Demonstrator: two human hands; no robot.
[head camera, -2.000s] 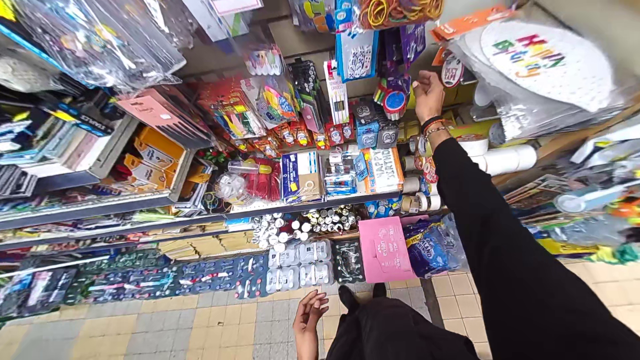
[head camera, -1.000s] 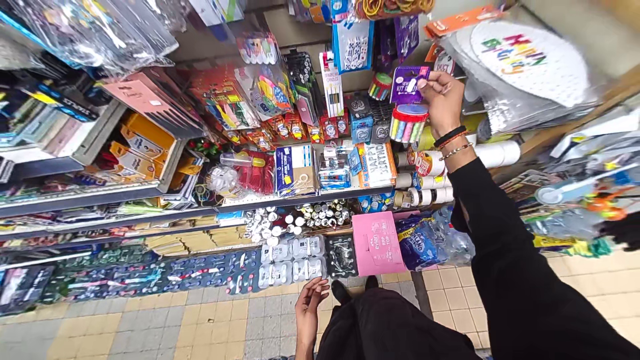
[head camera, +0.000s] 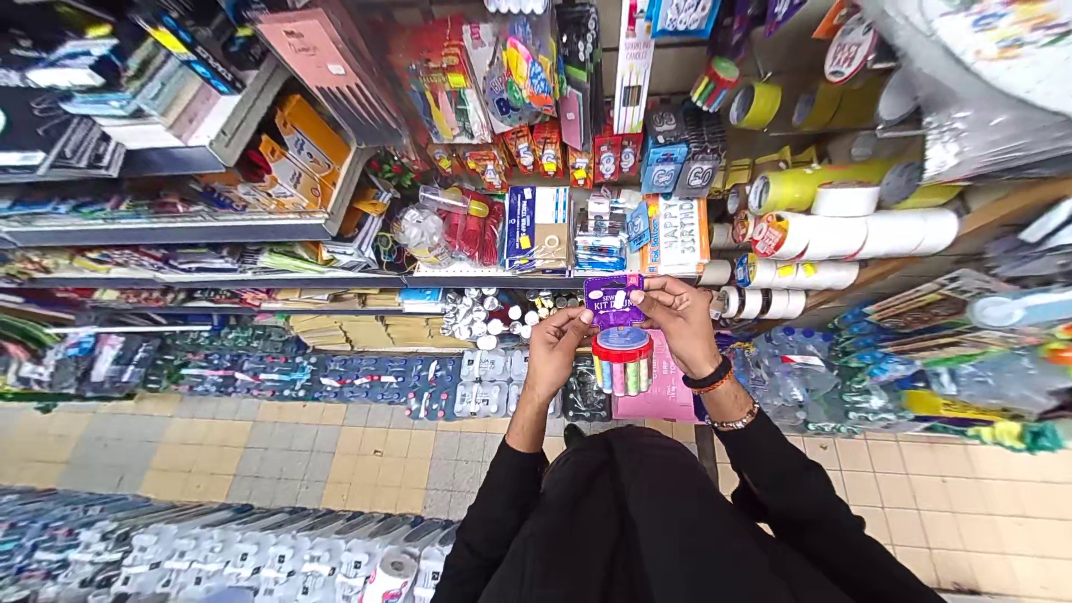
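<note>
A sewing kit drum (head camera: 622, 364) with a red rim and coloured thread spools hangs from its purple header card, upright in front of my body. My right hand (head camera: 680, 322) pinches the card's right side between thumb and fingers. At the card's left edge, my left hand (head camera: 559, 347) grips it with thumb and forefinger. A similar drum of coloured spools (head camera: 716, 84) hangs on the rack above. Rolls of white tape (head camera: 888, 234) lie to the right of my hands, and a pink packet (head camera: 657, 385) is partly hidden behind the drum.
A shelf edge (head camera: 335, 280) runs across behind my hands. Party packets (head camera: 528, 151) and sparkling candles (head camera: 634, 75) hang above it. Shrink-wrapped bottles (head camera: 360, 377) line the tiled floor (head camera: 276, 452) below. More wrapped packs (head camera: 234, 553) stand at the lower left.
My right hand has brought the sewing kit down from the rack to in front of my body. My left hand has risen from low down and taken hold of the card.
</note>
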